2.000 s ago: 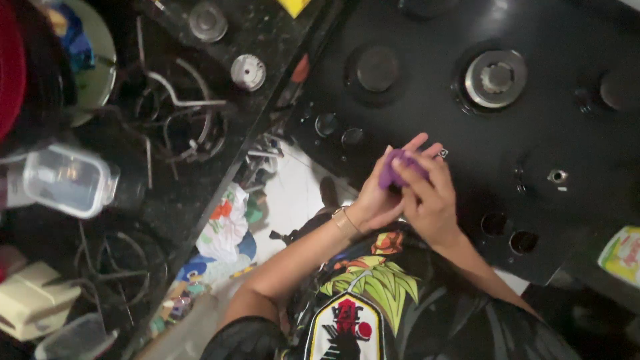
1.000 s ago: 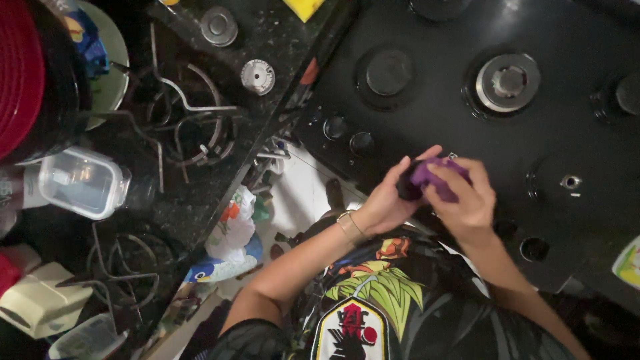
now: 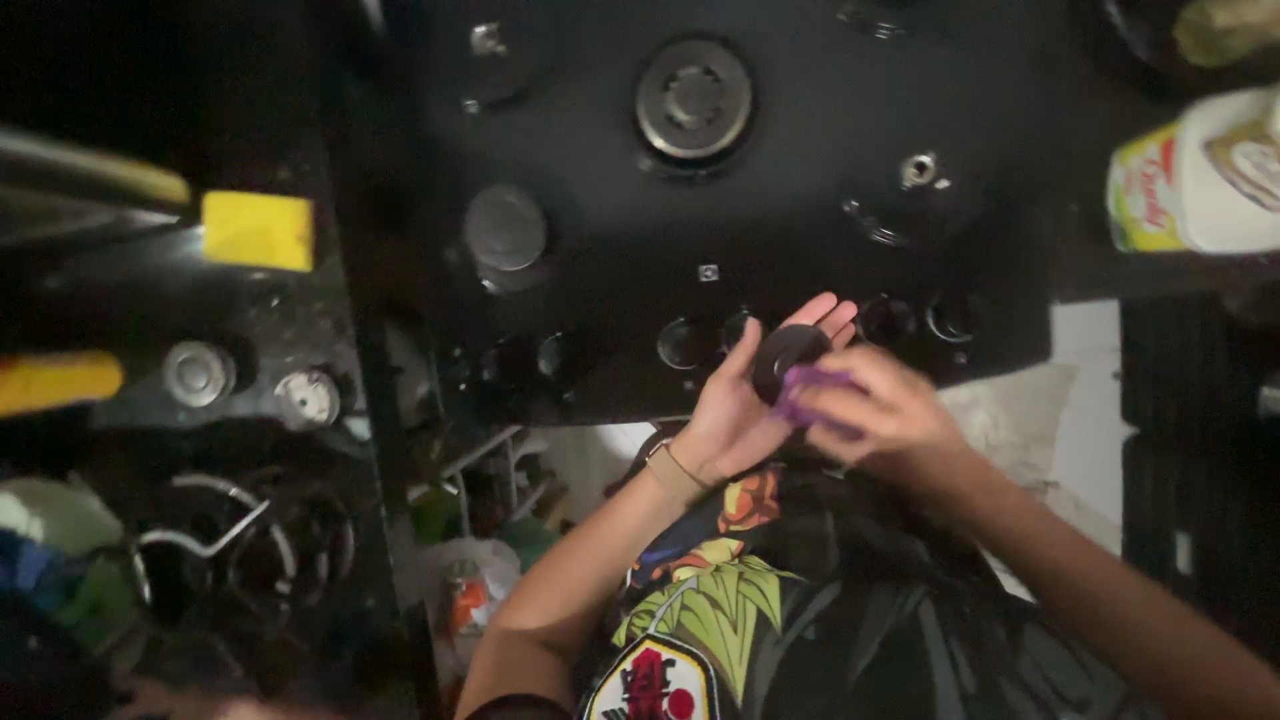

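A round black burner cap (image 3: 782, 358) rests in the palm of my left hand (image 3: 740, 420), which is turned up in front of the black gas cooktop (image 3: 600, 330). My right hand (image 3: 880, 408) presses a purple cloth or sponge (image 3: 822, 400) against the cap's lower right edge; its fingers are blurred and partly hide the cloth. Beyond my hands, one burner (image 3: 694, 98) at the centre back has its parts in place. Nearer on the left sits a plain dark burner cap (image 3: 506, 228). At the right, a burner opening (image 3: 918, 170) is uncovered.
A yellow sponge (image 3: 258, 231) lies on the dark counter at the left, above two metal burner parts (image 3: 198, 374) (image 3: 308, 397). Wire pan supports (image 3: 205, 545) are at the lower left. A white bottle (image 3: 1225, 170) with a colourful label stands at the right.
The view has shifted to the right. The black cap in my left hand now shows more plainly, with the purple cloth at its lower right edge rather than over it.
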